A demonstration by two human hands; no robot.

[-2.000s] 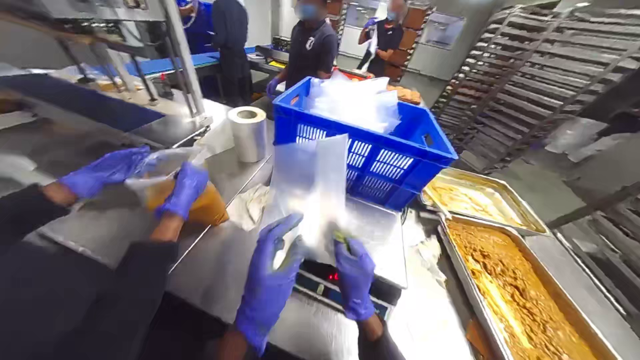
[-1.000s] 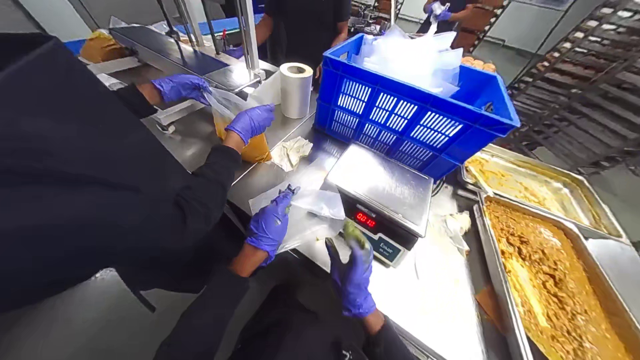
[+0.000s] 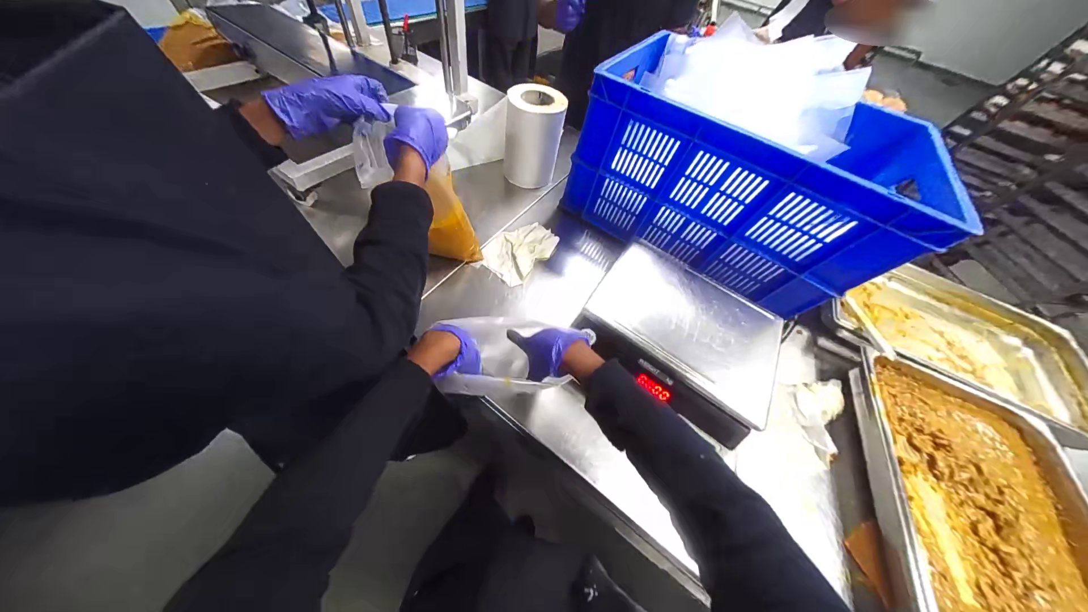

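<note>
My left hand (image 3: 460,349), in a purple glove, is at the mouth of a clear plastic bag (image 3: 503,384), its fingers partly inside and hidden. My right hand (image 3: 548,350), gloved too with a dark stain on a fingertip, is at the bag's other side, also partly inside. The bag is spread open between them over the steel table's front edge. Just right of it stands a digital scale (image 3: 684,323) with a bare steel platform and a lit red display. A crumpled cloth (image 3: 520,252) lies behind the bag.
A blue plastic crate (image 3: 765,187) of clear bags stands behind the scale. Steel trays of brown food (image 3: 977,476) and yellowish residue (image 3: 969,331) are at right. A plastic film roll (image 3: 534,140) stands behind. At left, a co-worker's gloved hands (image 3: 416,136) hold a filled bag (image 3: 452,223).
Two seconds ago my hands held bags upright in front of the crate; one second ago a bag lay flat by the scale under my left hand. Now both hands are at its spread mouth.
</note>
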